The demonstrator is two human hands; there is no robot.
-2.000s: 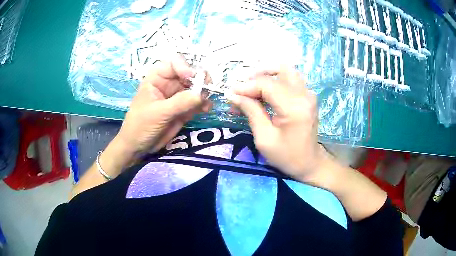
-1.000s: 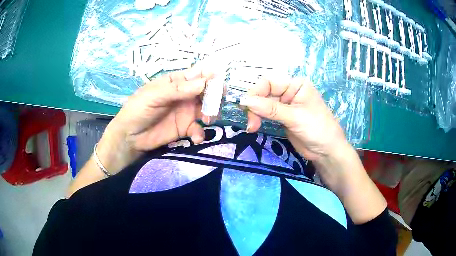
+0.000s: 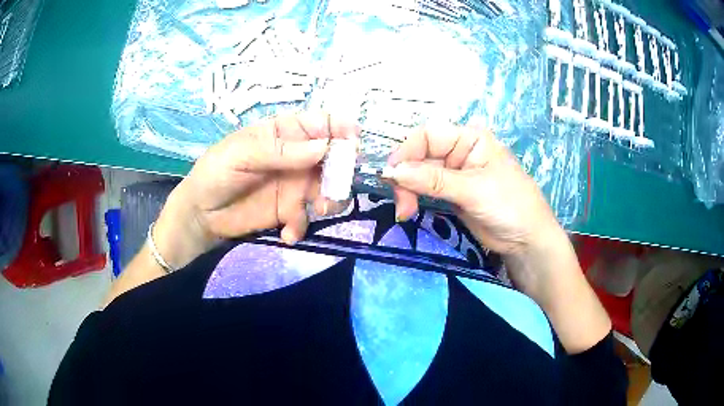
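Observation:
My left hand [image 3: 258,178] holds a white end piece [image 3: 339,169] upright between its thumb and fingers, above the table's near edge. My right hand [image 3: 460,174] pinches a thin dark metal shaft [image 3: 370,172] between thumb and forefinger. The shaft lies across the small gap between the hands, its left end close to the side of the white piece. Whether it enters the piece is too blurred to tell. White sleeves [image 3: 262,79] lie loose on clear sheeting beyond my left hand. A few thin shafts [image 3: 405,99] lie on a bright white sheet beyond my right hand.
A clear tray [image 3: 615,151] at the right holds rows of white assembled pieces [image 3: 597,95]. More dark shafts lie at the top. Plastic sheeting [image 3: 143,119] covers part of the green table [image 3: 67,119]. Red stools [image 3: 59,230] and part of a person [image 3: 691,325] are below the edge.
Since two seconds ago, my hands have come slightly lower and the white piece has turned upright into clear view. Over the last second the hands have barely moved.

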